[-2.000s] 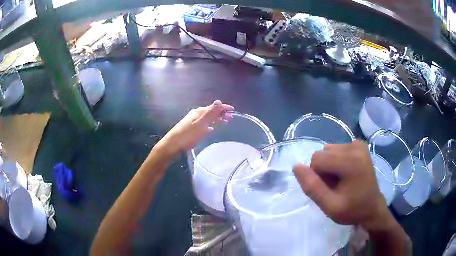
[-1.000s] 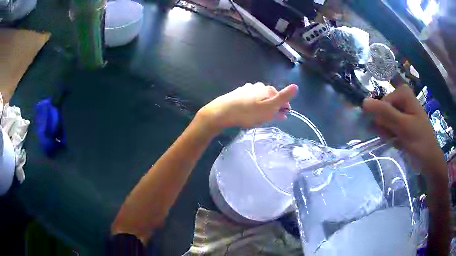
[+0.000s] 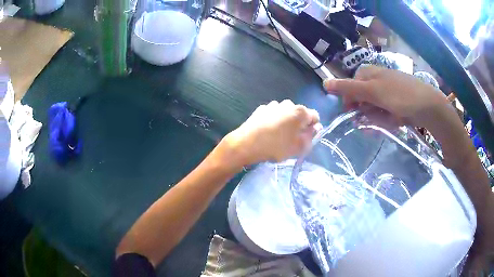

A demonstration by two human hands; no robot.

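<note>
A clear water tank with a white base [image 3: 422, 232] is tilted toward the left over a second tank with a white base [image 3: 265, 208]. Water or glare glints where their clear walls overlap. My right hand [image 3: 379, 97] grips the upper rim of the tilted tank. My left hand [image 3: 279, 132] is curled on the rim of the second tank; its fingertips are partly hidden. A grey-green striped towel [image 3: 244, 261] lies at the bottom edge, below the second tank.
Another tank [image 3: 165, 38] stands at the back beside a green post [image 3: 112, 43]. A blue crumpled cloth or glove [image 3: 64, 132], cardboard [image 3: 35, 48] and an off-white heap [image 3: 24, 140] lie at left. A white power strip [image 3: 303, 54] and cluttered parts are at the back.
The front tank, upright at first, is now tilted left over the other tank. My right hand has moved to its upper rim. My left hand stays at the second tank's rim. The view has turned.
</note>
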